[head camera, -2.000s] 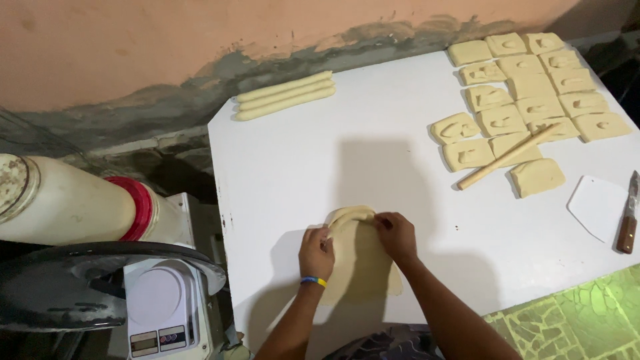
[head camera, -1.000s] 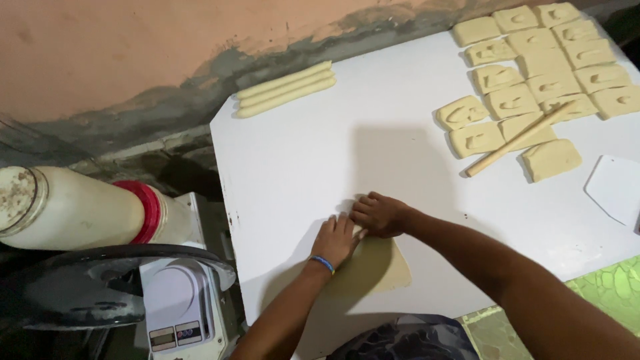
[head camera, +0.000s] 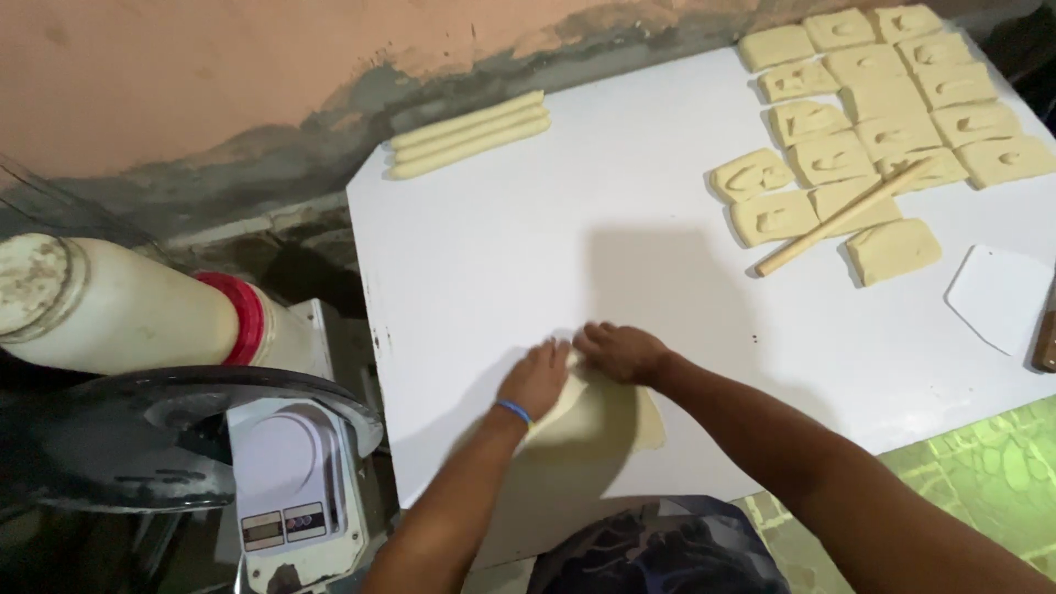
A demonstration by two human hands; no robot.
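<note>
A thin sheet of dough (head camera: 606,412) lies flat on the white table near its front edge. My left hand (head camera: 536,379), with a blue wristband, presses on the sheet's upper left edge, fingers together. Beside it, my right hand (head camera: 619,353) lies with curled fingers over the far edge, which is partly hidden under both hands. Three rolled dough sticks (head camera: 470,134) lie side by side at the table's far left corner. Many flat dough pieces (head camera: 895,136) cover the far right, and a wooden rolling pin (head camera: 841,219) rests across some of them.
A white dough scraper (head camera: 1000,297) and a brown-handled knife (head camera: 1046,334) lie at the right. Left of the table (head camera: 495,247) stand a kitchen scale (head camera: 289,470), a black basin (head camera: 107,445) and a pale plastic container (head camera: 124,305) near a red ring. A wall borders the far side.
Two seconds ago my hands were apart, holding the curled far edge of the dough at both ends. Now they are close together over its upper left part.
</note>
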